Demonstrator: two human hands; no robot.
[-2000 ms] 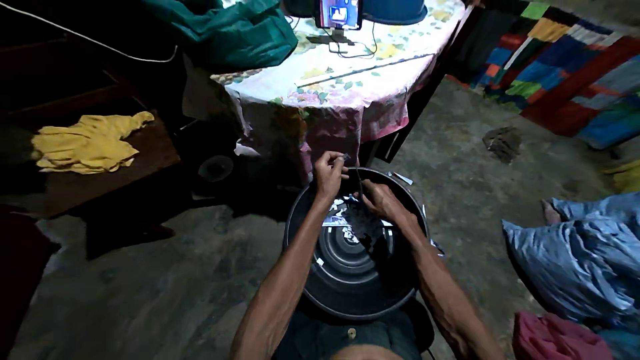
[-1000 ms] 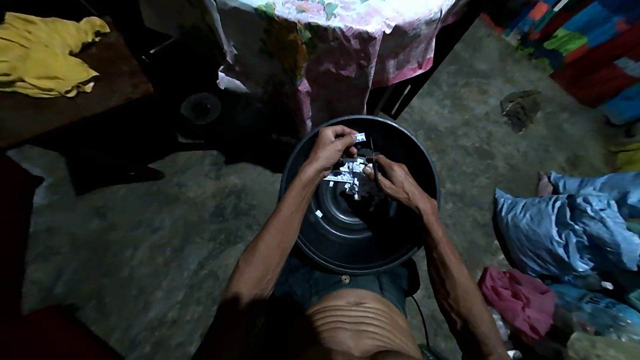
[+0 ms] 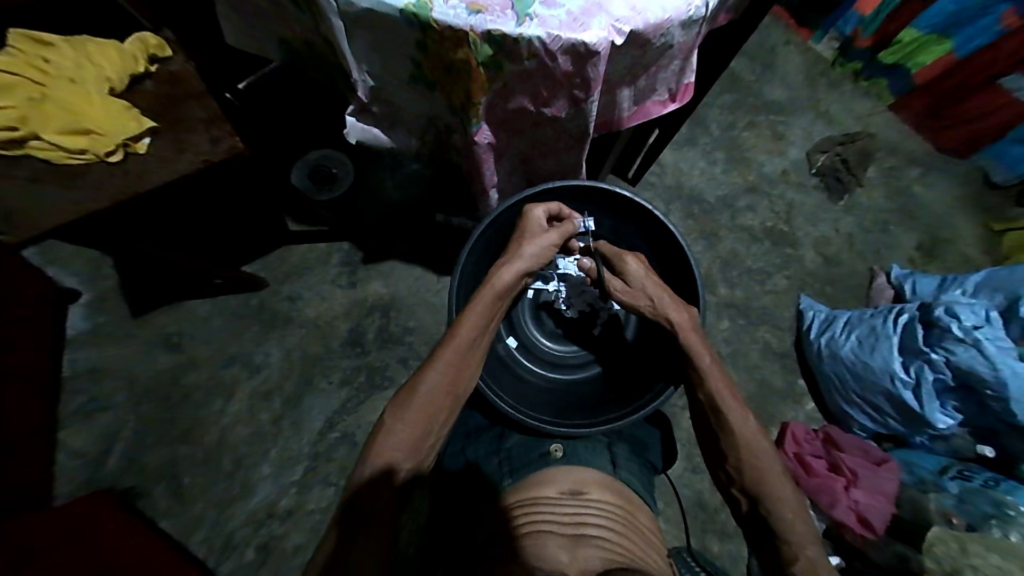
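Above a dark round basin [image 3: 572,428], my left hand [image 3: 544,236] pinches a small whitish printed piece [image 3: 586,224] between thumb and fingers. My right hand [image 3: 628,276] is closed on a pair of scissors [image 3: 591,232], whose thin blades point up and cross the piece just right of my left fingertips. Whether the blades are apart is too small to tell. Below both hands, many small white cut pieces [image 3: 566,268] lie in the basin, with darker bits in shadow among them. One small white scrap [image 3: 511,342] lies apart on the basin's lower left.
A table with a floral cloth [image 3: 544,96] stands beyond the basin. On the left, a yellow cloth [image 3: 72,96] lies on a wooden surface [image 3: 184,152]. Light blue sacks [image 3: 888,368] and a pink cloth [image 3: 840,476] are on the right. A dark rag [image 3: 840,164] lies on the concrete floor.
The view has tilted down since the oldest frame. My left hand holds a white piece against the scissors, as it did one second ago; both hands remain over the basin.
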